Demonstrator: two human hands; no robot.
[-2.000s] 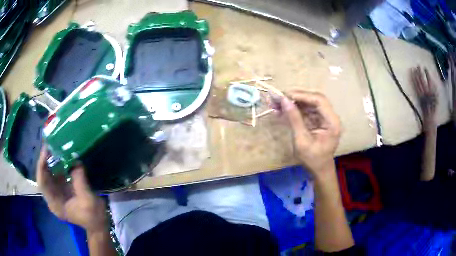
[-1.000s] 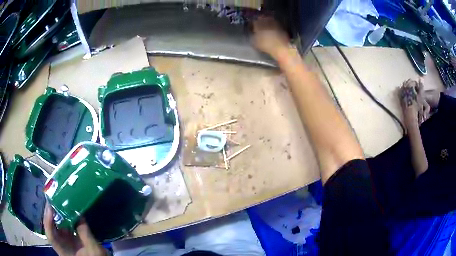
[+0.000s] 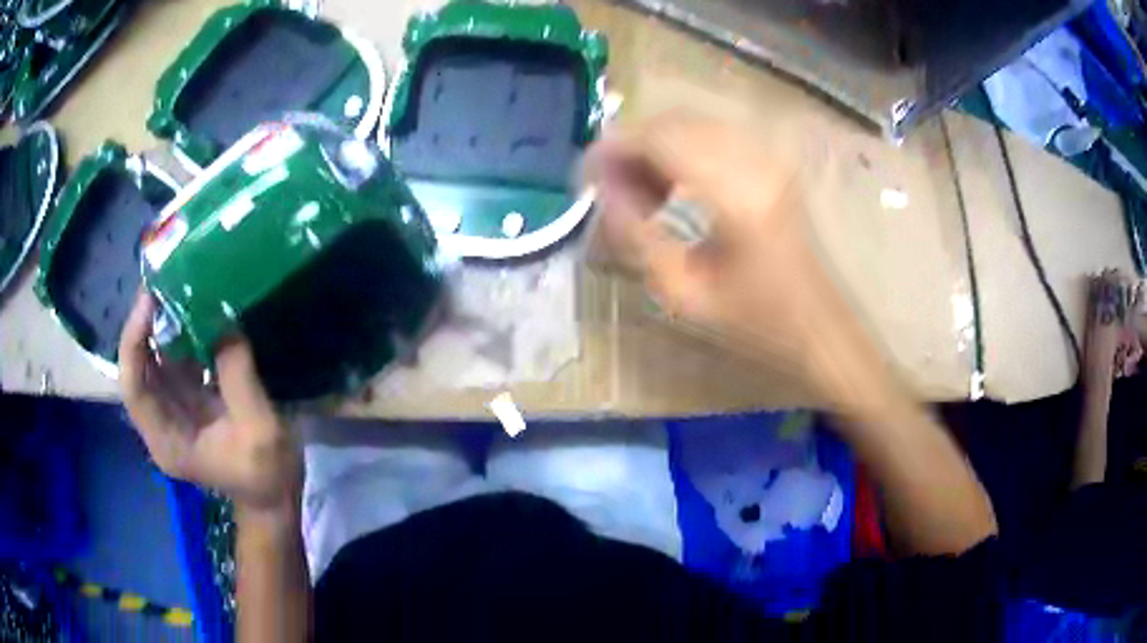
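A glossy green car body shell [image 3: 271, 220] is tilted in my left hand [image 3: 208, 421], at the left above the table's front edge, its dark hollow facing me. My left fingers and thumb grip its lower left side. My right hand [image 3: 717, 232] is blurred, over the middle of the bench, right of the shell and apart from it. A small silver-white trim piece [image 3: 683, 222] shows among its curled fingers; its exact shape is unclear. The glue dish and sticks do not show; my right hand covers that area.
More green shells lie hollow side up behind and left, one large one [image 3: 497, 126] at centre. The cardboard carton [image 3: 805, 50] stands at the back right. A small white piece [image 3: 507, 415] shows at the front edge. Another person's hand [image 3: 1113, 320] rests at far right.
My right hand has come back from the carton to the middle, now with a small silver-white piece. My left hand still holds the shell. The camera view has shifted.
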